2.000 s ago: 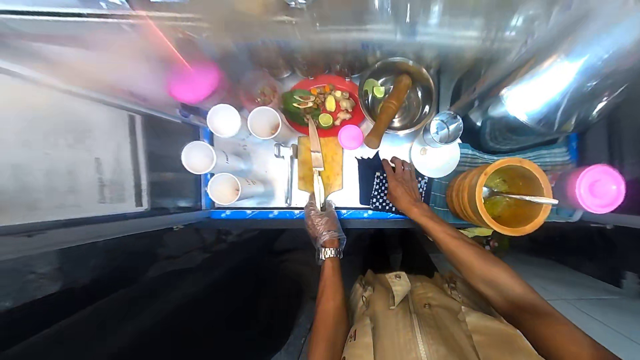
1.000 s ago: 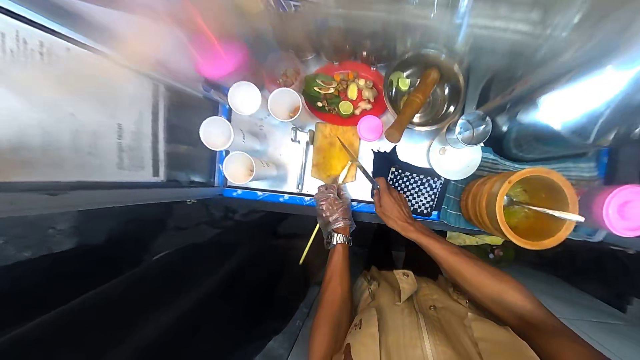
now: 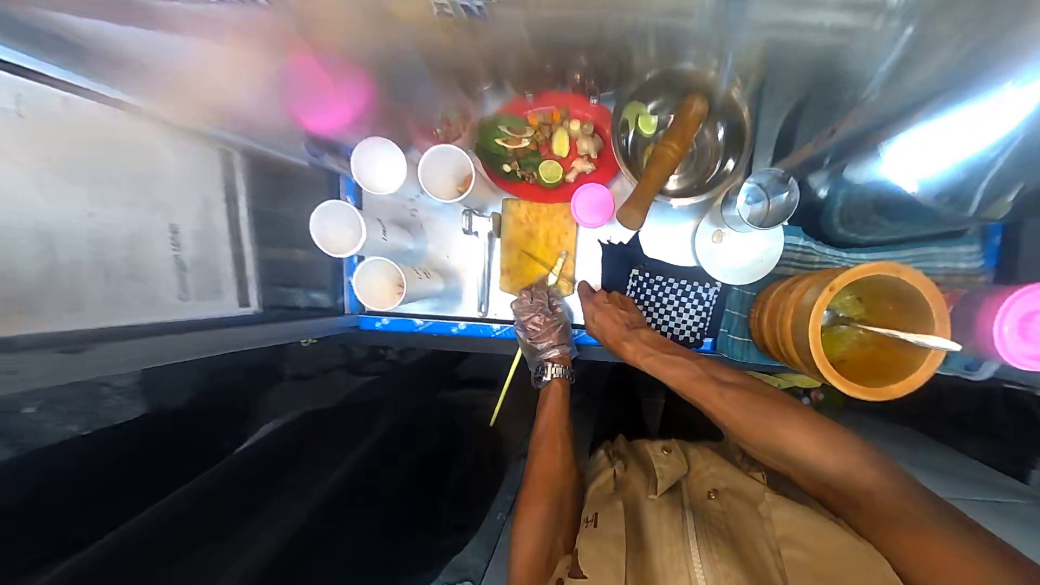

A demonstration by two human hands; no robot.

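My left hand (image 3: 543,322), in a clear plastic glove, grips a lemongrass stalk (image 3: 557,266). Its pale end lies over the yellow cutting board (image 3: 532,221), and its thin green end sticks out below my wrist. My right hand (image 3: 611,318) is closed on a knife (image 3: 543,264), whose thin blade points left across the board at the stalk; the handle is mostly hidden by my fingers. Just right of that hand lies a black cloth with a white checked panel (image 3: 673,304). A metal tool (image 3: 483,264) with a wide head rests left of the board.
Several white cups (image 3: 379,166) stand at left. Behind the board are a red plate (image 3: 599,126) of limes and ginger and a pink lid (image 3: 592,205). A steel bowl (image 3: 727,154) with a wooden pestle (image 3: 662,161), a glass (image 3: 764,200) and a wooden mortar (image 3: 881,329) with a spoon stand right.
My right hand, on the cloth two seconds before, now holds the knife, which lay over the board then. The lemongrass is now in my left hand. The knife blade has swung lower across the stalk.
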